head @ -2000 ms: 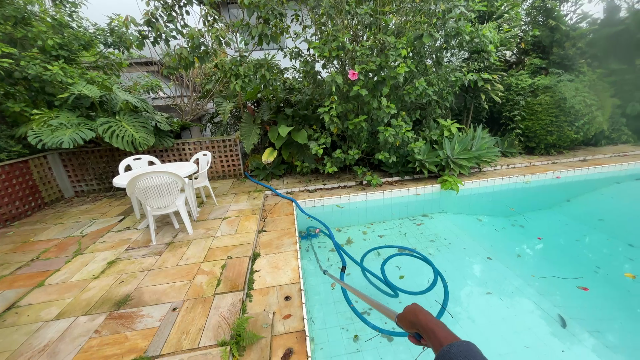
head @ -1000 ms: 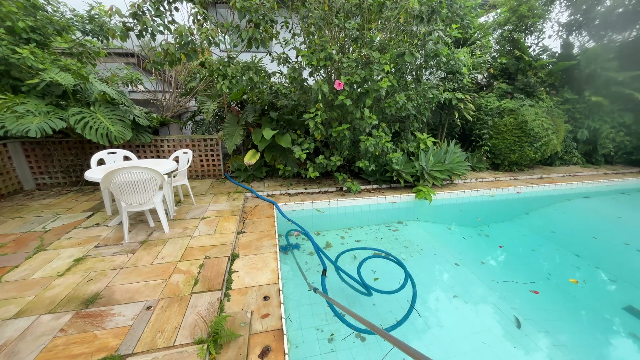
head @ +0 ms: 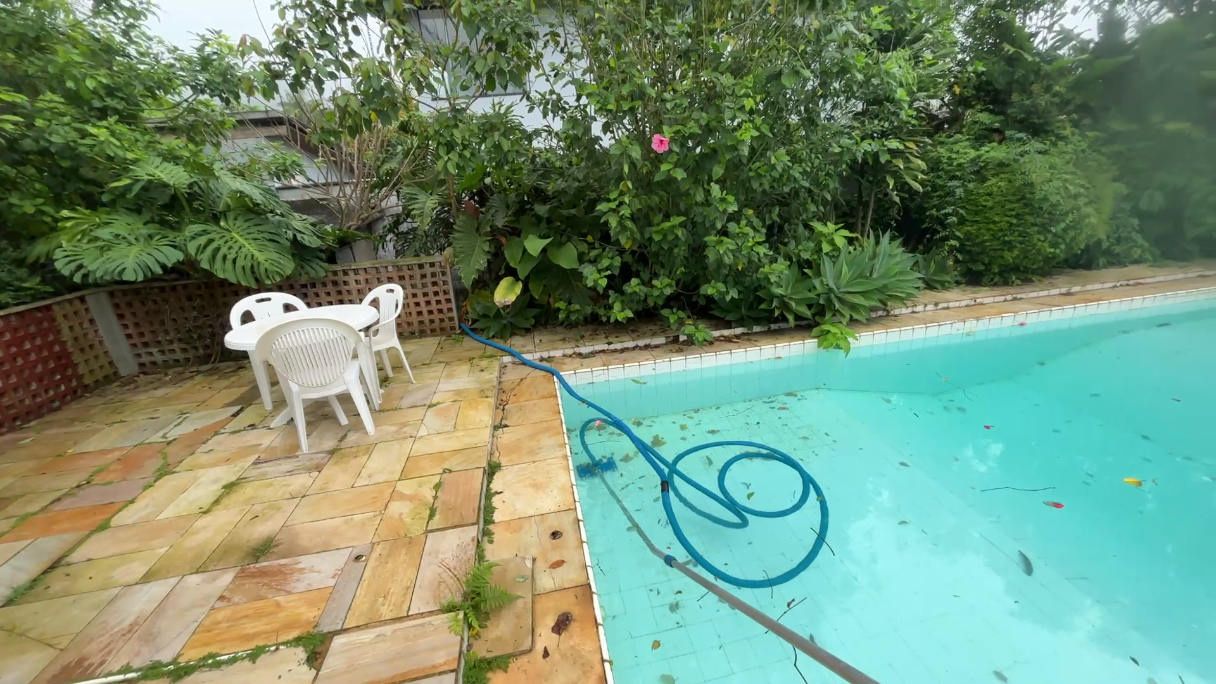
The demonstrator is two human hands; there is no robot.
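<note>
Neither of my hands shows in the head view. A long telescopic pole (head: 760,616) enters from the bottom edge and slants up and left into the pool water. At its far end a blue pool vacuum head (head: 597,467) lies under water near the left pool wall. A blue vacuum hose (head: 819,532) floats in loops beside the pole and runs over the pool's corner onto the paving. Leaves and twigs are scattered in the water. What holds the near end of the pole is out of view.
Stone paving (head: 366,503) borders the pool's white tiled edge (head: 591,589) on the left. A round white plastic table (head: 328,315) with several white plastic chairs (head: 323,366) stands there before a lattice brick wall (head: 380,302). Dense shrubs (head: 703,209) line the far side.
A hand on the pole two seconds ago has gone out of view. The pole's visible part now reaches down to the bottom edge. The vacuum head shows close to the left wall.
</note>
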